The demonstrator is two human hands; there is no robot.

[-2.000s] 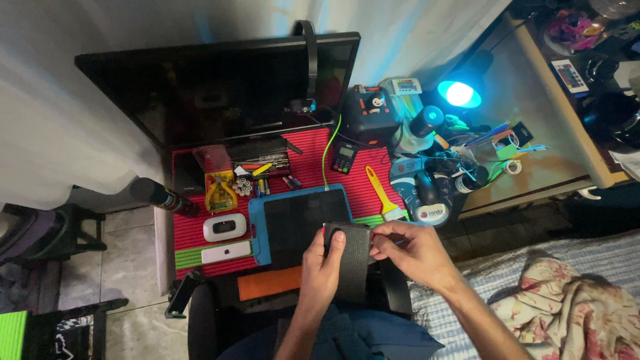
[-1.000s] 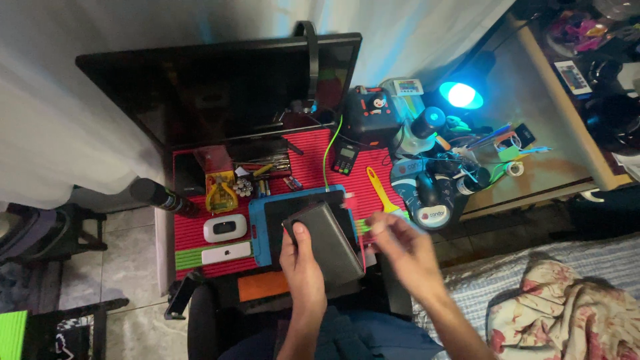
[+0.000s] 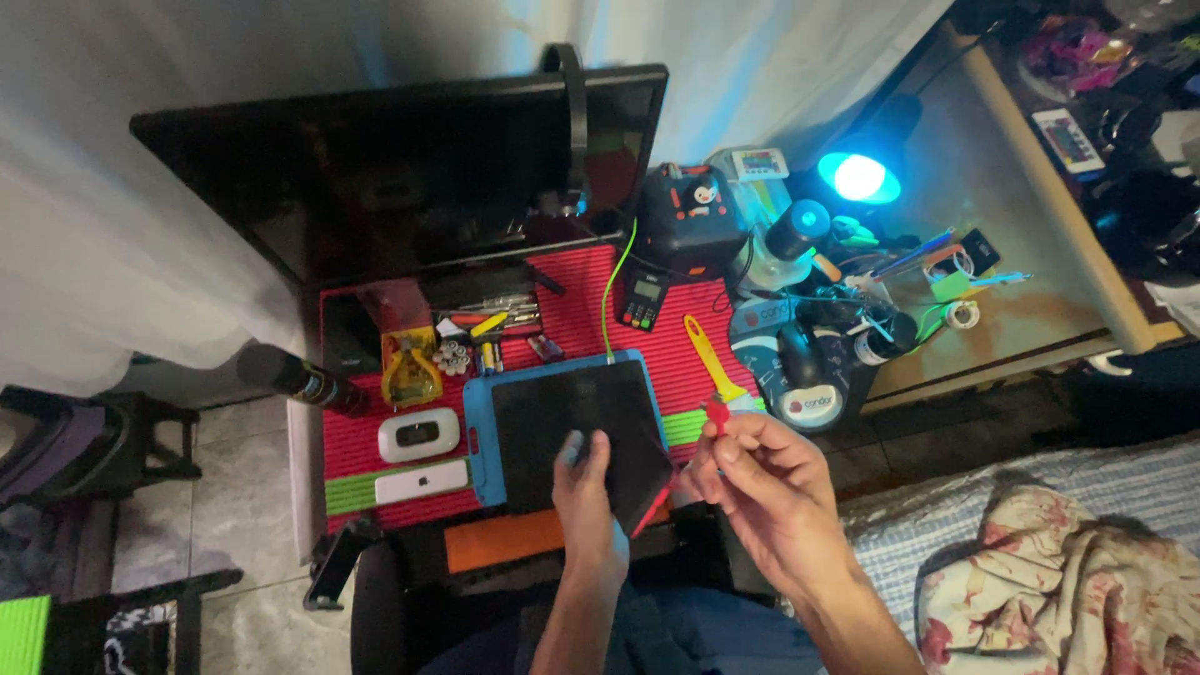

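My left hand (image 3: 591, 497) lies with thumb and fingers on a flat dark case or cover (image 3: 636, 450) with a red edge, over the right part of a tablet in a blue frame (image 3: 483, 436). My right hand (image 3: 769, 478) pinches a small red piece (image 3: 718, 414) between thumb and fingers, just right of the cover. A yellow-handled brush (image 3: 710, 356) lies beyond that hand. A green cable (image 3: 609, 298) reaches the tablet's top edge. Whether my left fingers grip the cover or only rest on it I cannot tell.
A monitor (image 3: 394, 169) stands at the back of the red mat (image 3: 577, 281). Pliers (image 3: 411, 370), screwdrivers (image 3: 502, 314), a white router-like device (image 3: 419, 434) and a card terminal (image 3: 644, 298) lie around. A lit lamp (image 3: 858, 176) and a mouse (image 3: 800, 354) are at right.
The dark cover has moved from near my body onto the tablet. My right hand has come away from it, up and to the right, and now shows a small red piece in its fingers.
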